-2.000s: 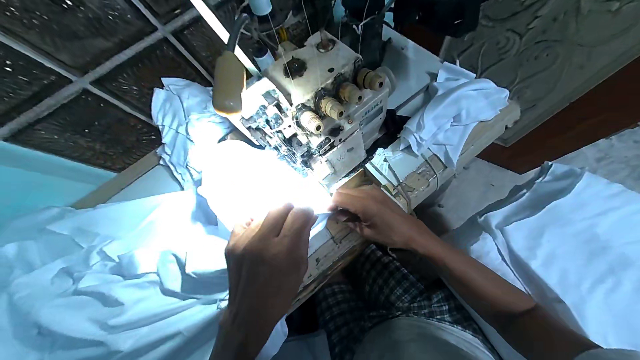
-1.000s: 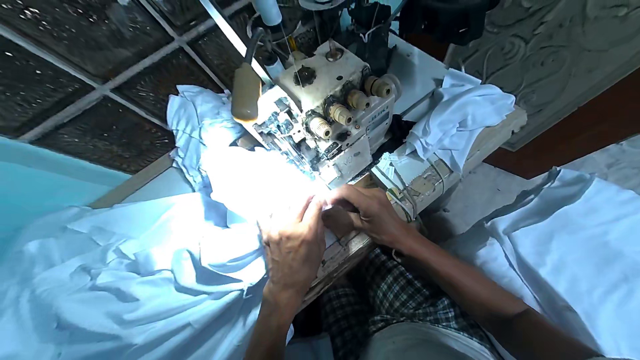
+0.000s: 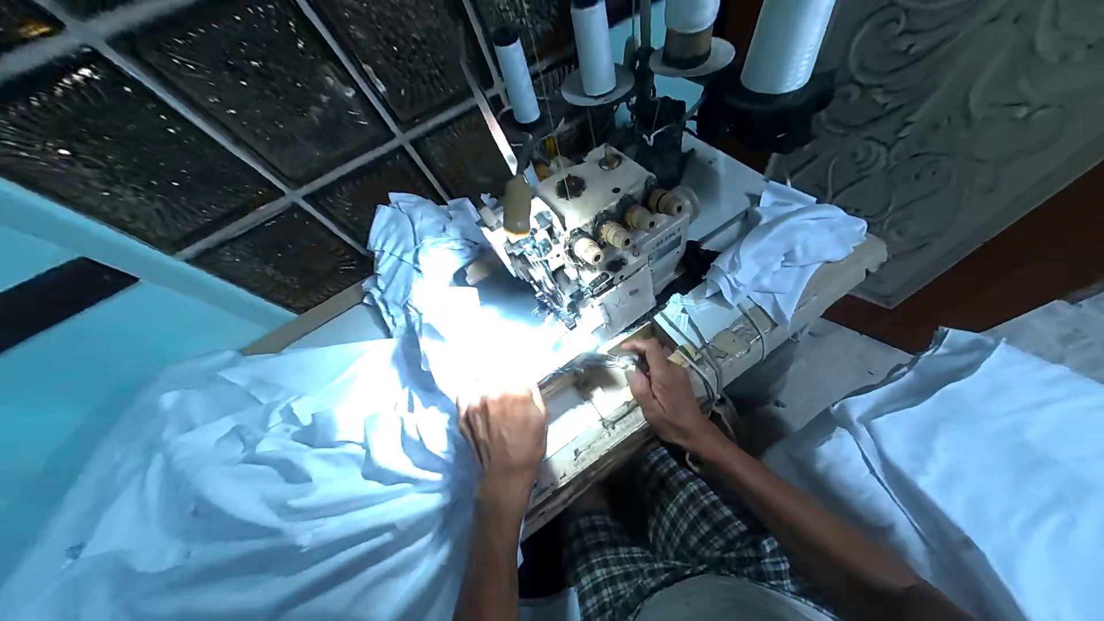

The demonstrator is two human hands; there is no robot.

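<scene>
An overlock sewing machine with several thread tension dials stands on a worn wooden table, its lamp glaring over the needle area. My left hand lies on white fabric at the table's front edge, just left of the needle area; glare hides its fingertips, so its grip cannot be told. My right hand is closed on a thin object, perhaps scissors or a strip of cloth, in front of the machine. The fabric spreads from under the lamp down to the lower left.
Thread cones stand behind the machine. Crumpled white cloth lies on the table's right end. More white fabric is piled at the right. A tiled glass wall rises behind the table.
My hands, close together a second ago, are now apart, with the right one at the right of the needle area. The view has shifted to show more of the thread cones.
</scene>
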